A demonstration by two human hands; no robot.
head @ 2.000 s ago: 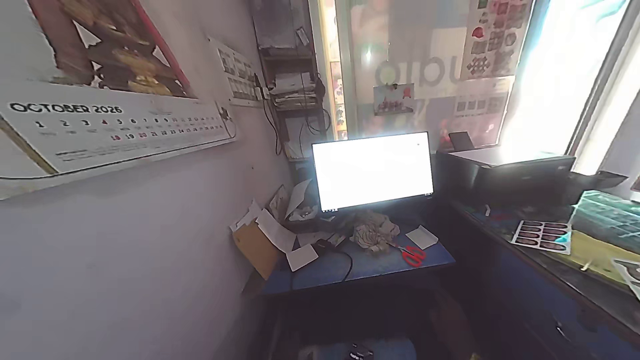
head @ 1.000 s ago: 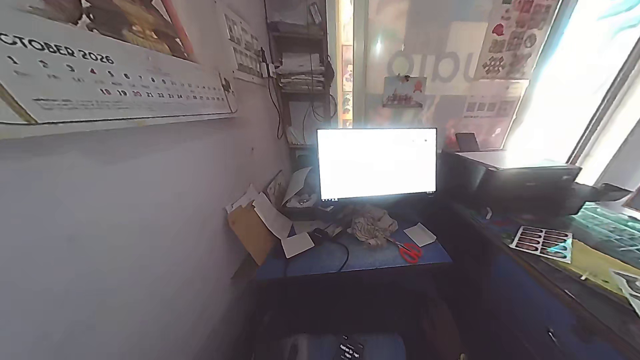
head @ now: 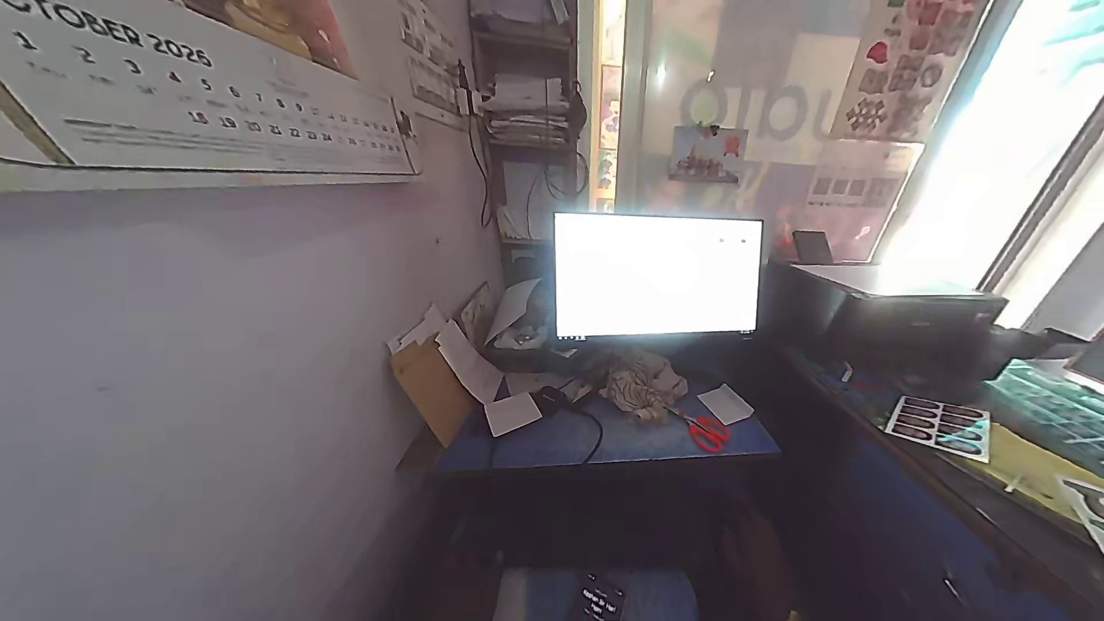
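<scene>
Neither my left hand nor my right hand can be made out. A phone with a lit screen [head: 601, 597] lies on a blue surface at the bottom edge. To the right of it is a dim brownish shape, too dark to identify. On the blue desk [head: 535, 453], red-handled scissors [head: 709, 434] rest with their blades against a crumpled patterned cloth [head: 642, 386]. A white card [head: 726, 404] lies right of the cloth, and another white card [head: 513, 414] lies at the left. Behind them stands a lit monitor [head: 657, 276].
A brown envelope [head: 431, 388] and papers lean on the left wall, below a calendar [head: 216, 112]. A black cable [head: 597, 431] crosses the desk. At the right are a black printer [head: 914, 323], a photo sheet [head: 940, 427] and a greenish clear tray [head: 1048, 405]. Paper stacks fill shelves [head: 526, 142] behind.
</scene>
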